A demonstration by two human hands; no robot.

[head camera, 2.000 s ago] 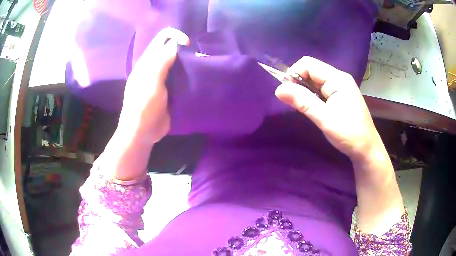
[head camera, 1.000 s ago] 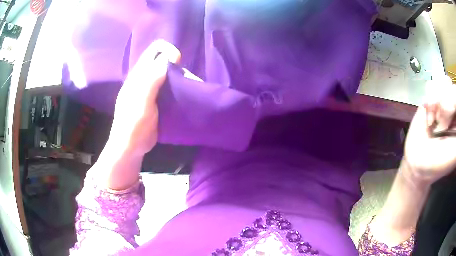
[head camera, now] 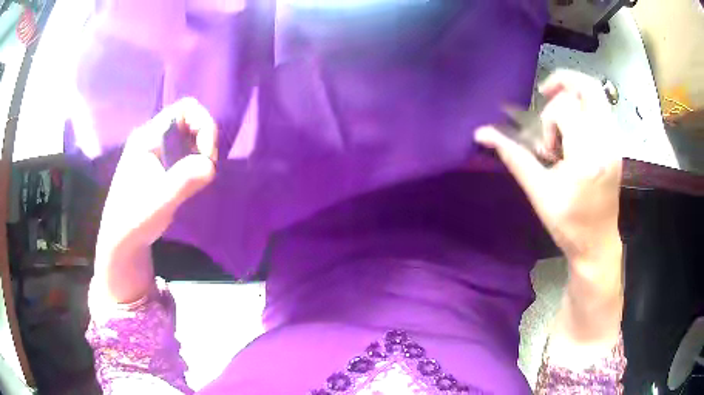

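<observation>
Purple fabric (head camera: 386, 108) lies spread over the table and hangs down over its front edge towards my lap. My left hand (head camera: 174, 146) is at the left of the fabric with fingers curled, and a bit of purple cloth shows between thumb and fingers. A corner of the cloth hangs below and to the right of this hand. My right hand (head camera: 567, 146) is at the right edge of the fabric, blurred, with the small dark thread snips (head camera: 526, 131) held between thumb and fingers, clear of the cloth.
The white machine table (head camera: 644, 116) with a reddish-brown front edge shows at the right. A dark machine part (head camera: 571, 37) stands at the upper right. Yellow thread (head camera: 677, 108) is at the far right. Dark shelves (head camera: 46, 208) with items are at the left, below table height.
My right hand swung out to the far right and is now back beside the fabric with the snips. My left hand has moved left and down, and the folded flap it held now hangs lower.
</observation>
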